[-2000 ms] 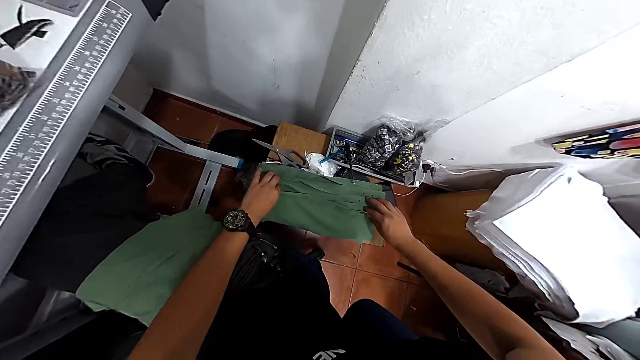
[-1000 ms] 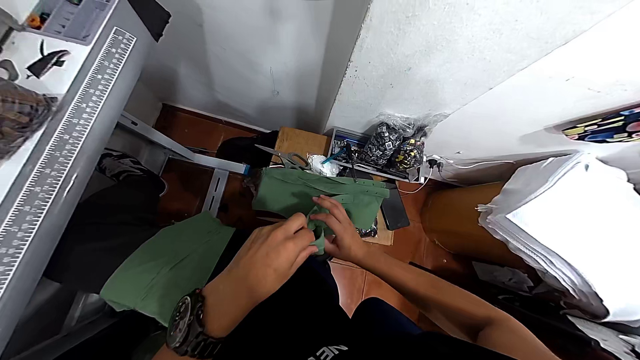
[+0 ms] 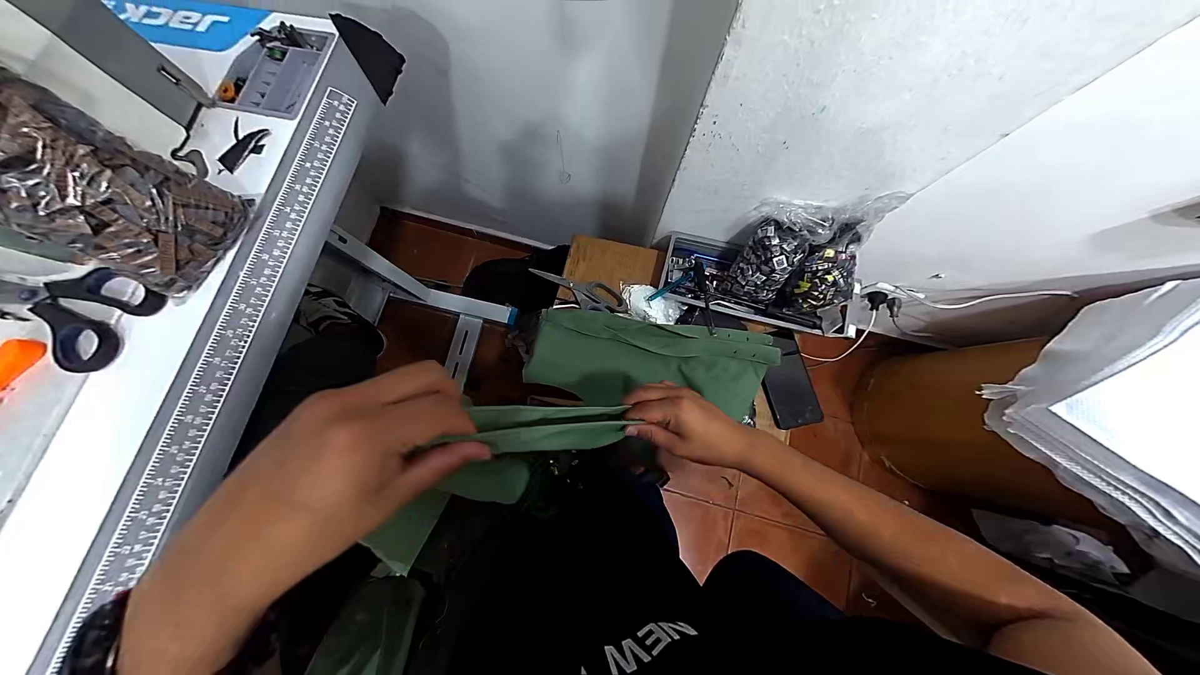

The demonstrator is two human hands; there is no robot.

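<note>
A narrow folded strip of green fabric [image 3: 553, 429] stretches between both hands above my lap. My left hand [image 3: 398, 436] grips its left end between thumb and fingers. The fingers of my right hand [image 3: 680, 422] pinch its right end. Just beyond lies a larger green fabric piece [image 3: 647, 361] with a row of small marks or holes near its right edge. More green cloth [image 3: 412, 530] hangs below my left hand. Metal scissors [image 3: 586, 292] rest behind the larger piece.
At left is a white sewing-machine table with a ruler strip [image 3: 230, 347], dark-handled scissors [image 3: 94, 319] and a bag of brown pieces [image 3: 103, 187]. Ahead stands a tray [image 3: 834, 328] with bagged small parts [image 3: 797, 258]. A phone [image 3: 792, 389] lies nearby; stacked white material [image 3: 1116, 412] is at right.
Both hands were on the large green piece two seconds ago, then close together over a small piece. Now they are apart with the strip stretched between them. The view has shifted toward the table.
</note>
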